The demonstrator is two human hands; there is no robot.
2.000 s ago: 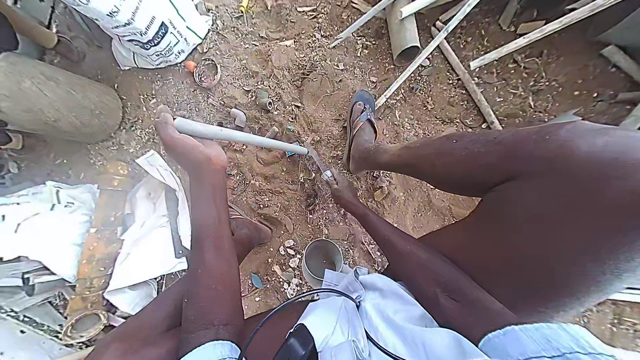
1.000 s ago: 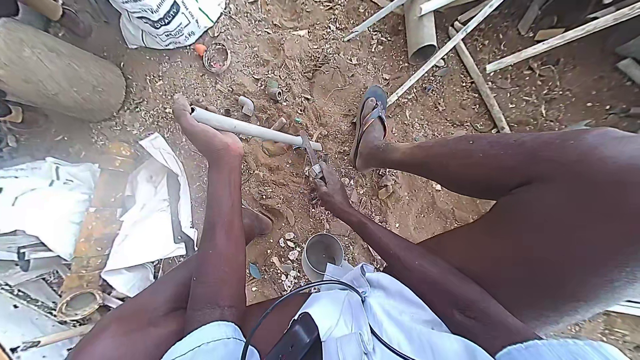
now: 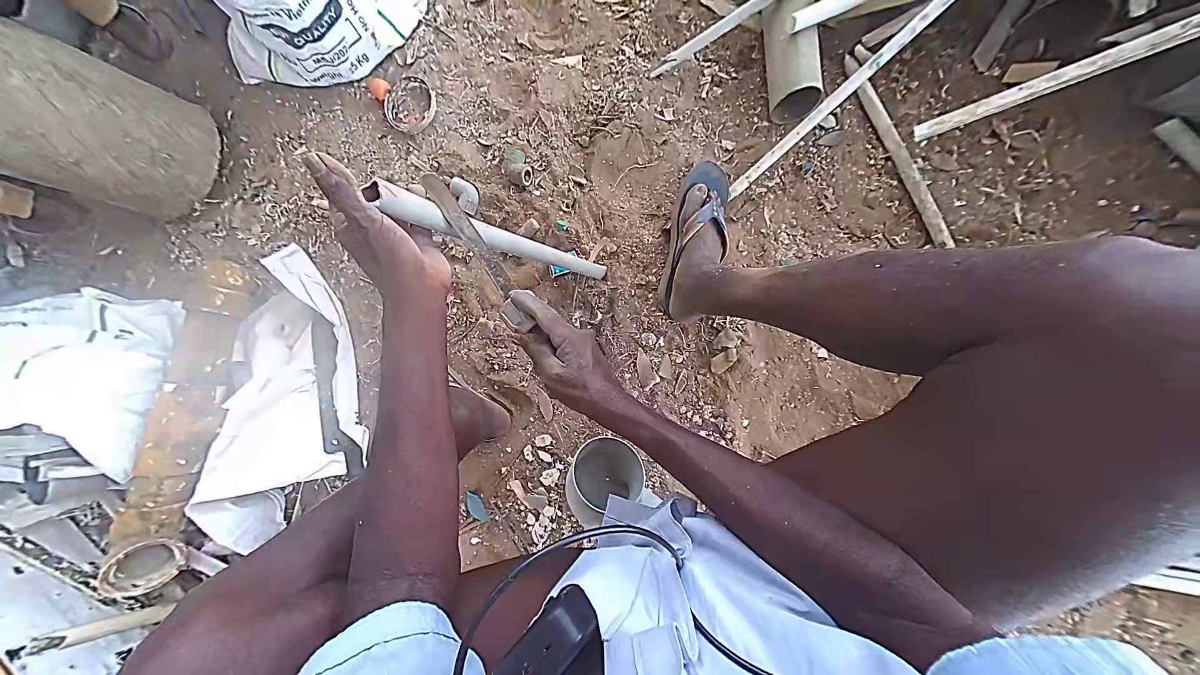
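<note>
My left hand is by the upper end of a pale plastic pipe, its palm and thumb beneath and beside it; the fingers are partly hidden. Sloping down to the right, the pipe has its open end near that hand. My right hand grips the handle of a flat-bladed tool, perhaps a knife, whose blade crosses over the pipe near the left hand. Beyond the pipe lies a short elbow fitting. A grey cup-like container stands between my legs.
A large log lies at the upper left, near a printed white sack. White sheeting and a long brown pipe are at the left. Wooden strips and a wide grey pipe lie at the upper right.
The blade has moved from the pipe's lower right end up along it toward my left hand. My right hand has shifted up and left. The pipe's hand-side end now shows its opening.
</note>
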